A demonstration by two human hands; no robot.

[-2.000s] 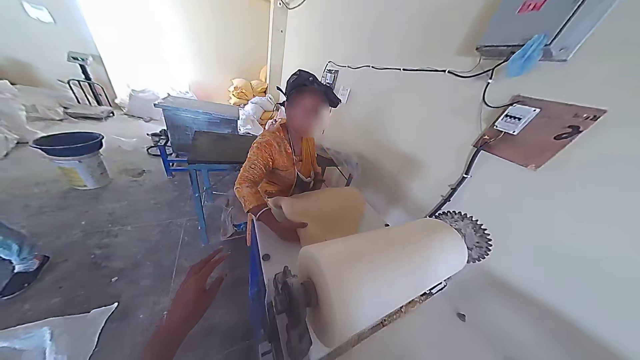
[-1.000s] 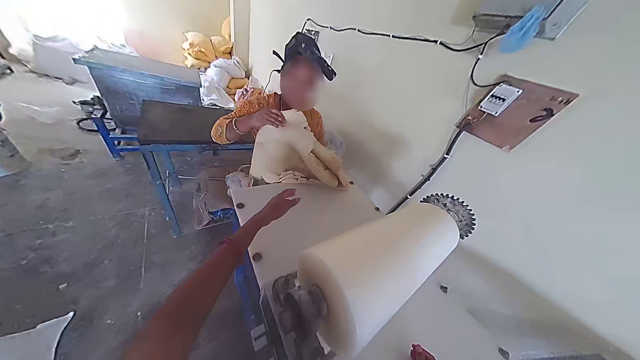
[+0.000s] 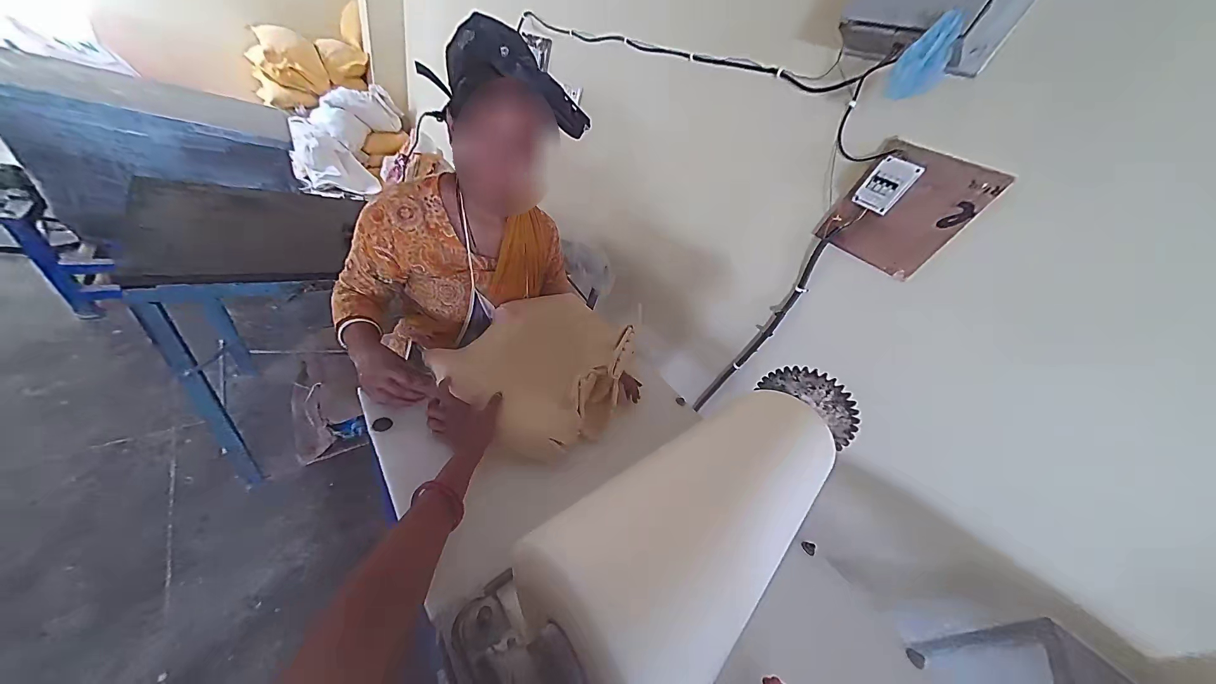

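Note:
My left hand [image 3: 463, 420] reaches across the white tabletop [image 3: 503, 484] and touches the left edge of a tan, dough-like sheet [image 3: 532, 370]; whether its fingers grip the sheet is unclear. Only a reddish fingertip of my right hand [image 3: 773, 679] shows at the bottom edge. The sheet lies partly folded on the table's far end, its right side bunched. A co-worker's hand [image 3: 391, 376] is beside my left fingers at the sheet's left corner, and the co-worker's other hand [image 3: 629, 388] is mostly hidden by the bunched side. Between me and the sheet lies a large cream roller [image 3: 674, 532].
A toothed gear [image 3: 812, 404] is at the roller's far end and a metal bearing mount [image 3: 503, 632] at its near end. The co-worker [image 3: 456, 247] stands behind the table. A blue-framed bench [image 3: 228, 233] stands at left; a breaker box [image 3: 888, 185] and cable are on the wall.
My left hand has moved forward over the table to the sheet. The co-worker has lowered the sheet, held up a second ago, onto the tabletop. The view has moved closer.

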